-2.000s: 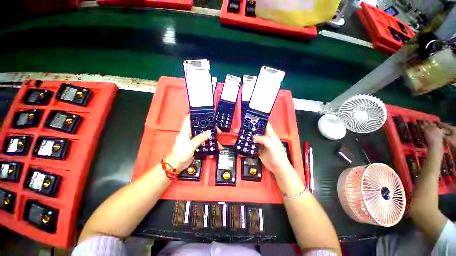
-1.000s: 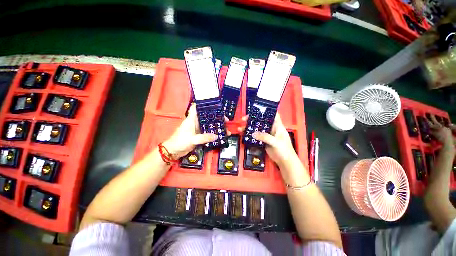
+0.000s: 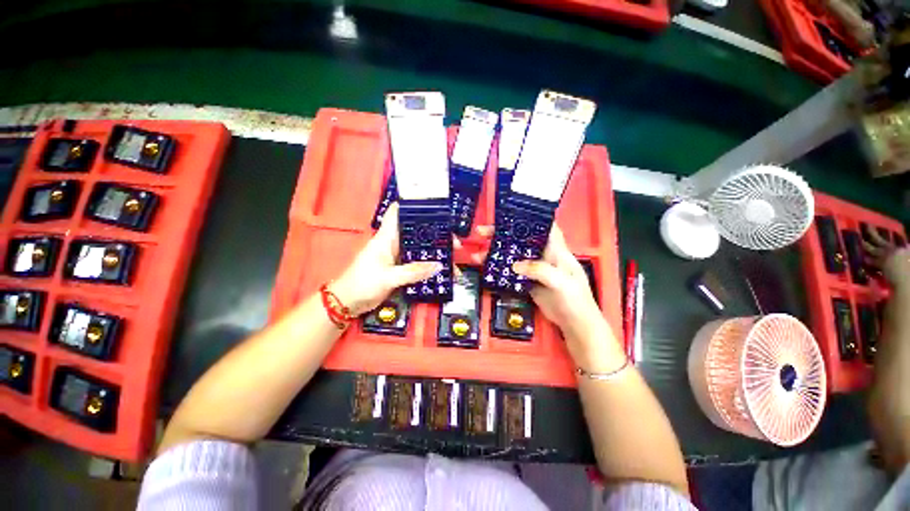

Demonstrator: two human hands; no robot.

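Observation:
My left hand [image 3: 384,267] holds an open flip phone [image 3: 427,228], its long screen lit white, thumb on the keypad. My right hand [image 3: 561,279] holds a second open flip phone [image 3: 523,232], also lit white, thumb on its keypad. Both phones are upright above the red phone tray [image 3: 334,180]. Behind them, open phones with lit screens [image 3: 473,140] stand partly hidden in the tray. Closed phones [image 3: 460,321] lie in the tray's near pockets. A row of flat brown batteries [image 3: 442,404] lies along the table's near edge.
Left is another red tray [image 3: 190,210] of closed phones. Right are a red pen [image 3: 631,299], a white pen [image 3: 640,319], a white fan [image 3: 760,207], a pink fan [image 3: 758,379] and a small dark card [image 3: 709,287]. Another person's arm [image 3: 891,339] is over a tray. The green conveyor [image 3: 229,60] lies beyond.
Both hands still hold the open phones. The left phone has swung more upright and slightly right. The view has shifted, so the trays sit higher in the picture.

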